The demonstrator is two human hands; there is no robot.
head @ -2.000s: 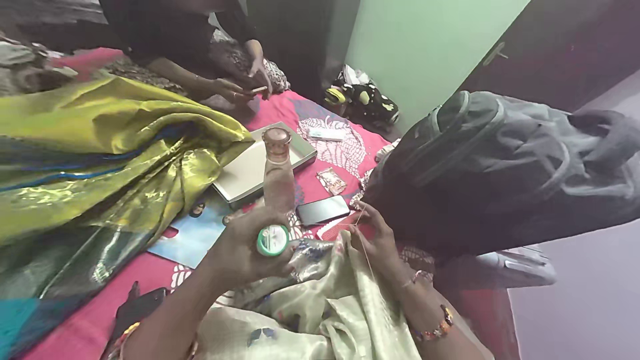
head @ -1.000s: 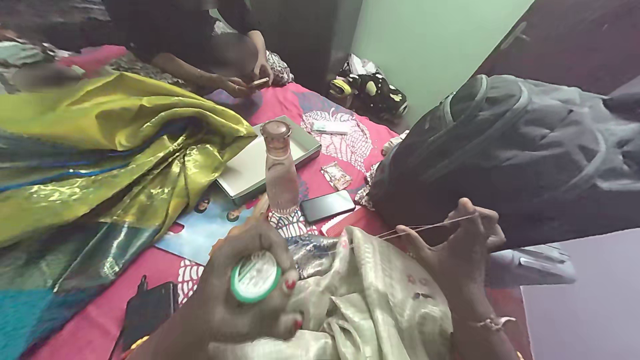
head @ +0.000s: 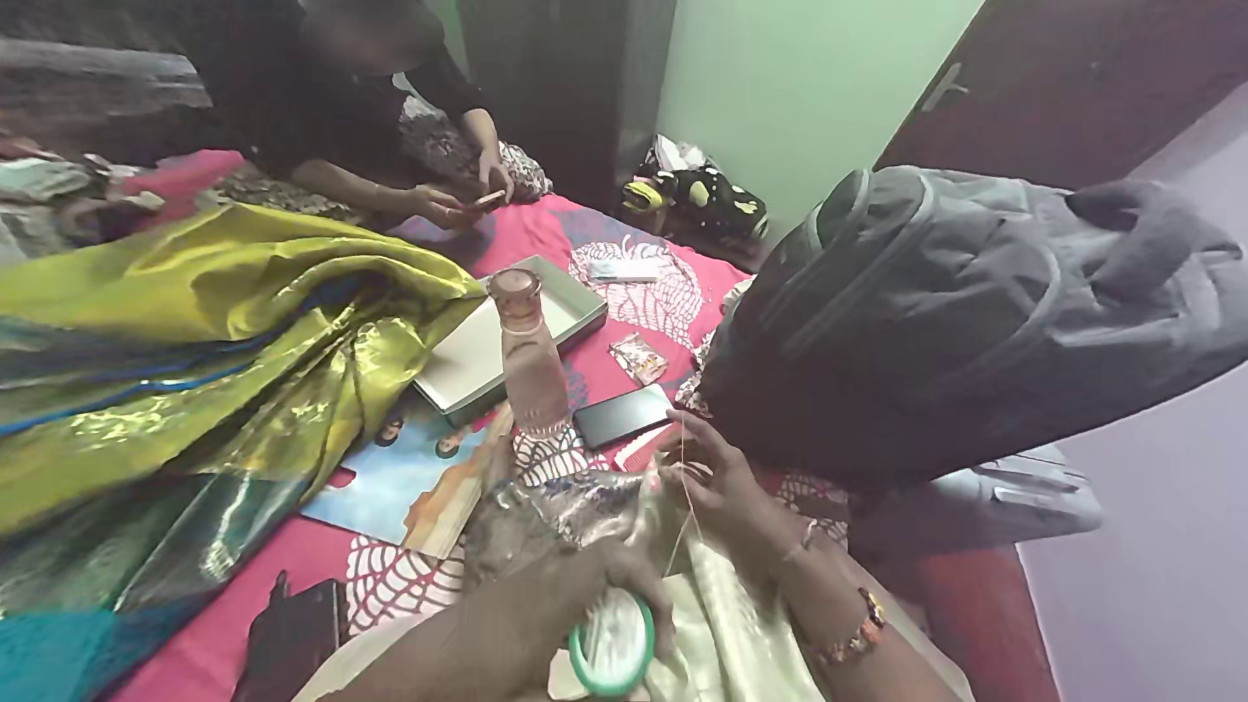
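My left hand (head: 609, 595) is over the pale shiny fabric (head: 746, 624) on my lap, with a round green-rimmed bangle or spool (head: 612, 642) at its fingers; which of these it is, I cannot tell. My right hand (head: 717, 478) is at the fabric's upper edge, its fingers pinched near a thin thread (head: 684, 468). The thread runs down toward my left hand. Whether a needle is between the right fingertips is too small to see. Just beyond the hands, a pinkish bottle (head: 531, 361) stands upright, and a smartphone (head: 624, 416) lies beside it.
A shallow open box (head: 458, 375) lies behind the bottle. Yellow-green shiny cloth (head: 224, 331) spreads at left, beside a picture sheet (head: 390, 487) and black pouch (head: 292, 639). A large grey bag (head: 975, 322) stands at right. Across the bed, another person (head: 341, 107) holds a small object.
My right hand, out to the right with the thread stretched a second ago, is back near the fabric's edge. My left hand has moved lower over the fabric.
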